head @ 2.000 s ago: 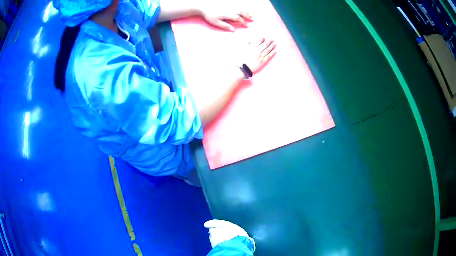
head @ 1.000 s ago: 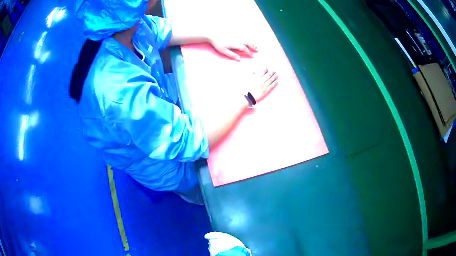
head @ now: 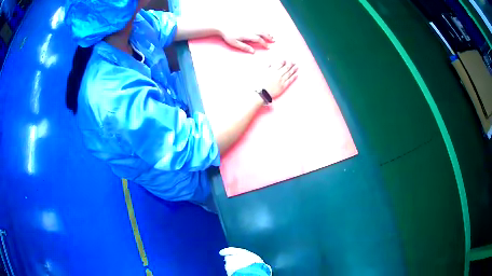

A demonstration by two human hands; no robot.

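My left hand [head: 244, 261], in a white glove with a light blue cuff, shows small and cut off at the bottom edge of the head view. It lies at the near left edge of the green bench top [head: 302, 226]. Its fingers are washed out, and I cannot tell whether they are apart or closed. No held object shows. My right hand is out of the picture. A large flat pink-white sheet [head: 291, 145] lies on the bench beyond my left hand, not touching it.
A person in a light blue gown [head: 145, 129] and cap sits at the bench's left side, both bare hands on the sheet. Brown cardboard [head: 475, 81] is at the far right. Blue floor [head: 59, 199] with a yellow line lies left.
The camera view has shifted slightly, first one way and then partly back. My left hand shows a little more than one second ago. The person's hands stay on the sheet.
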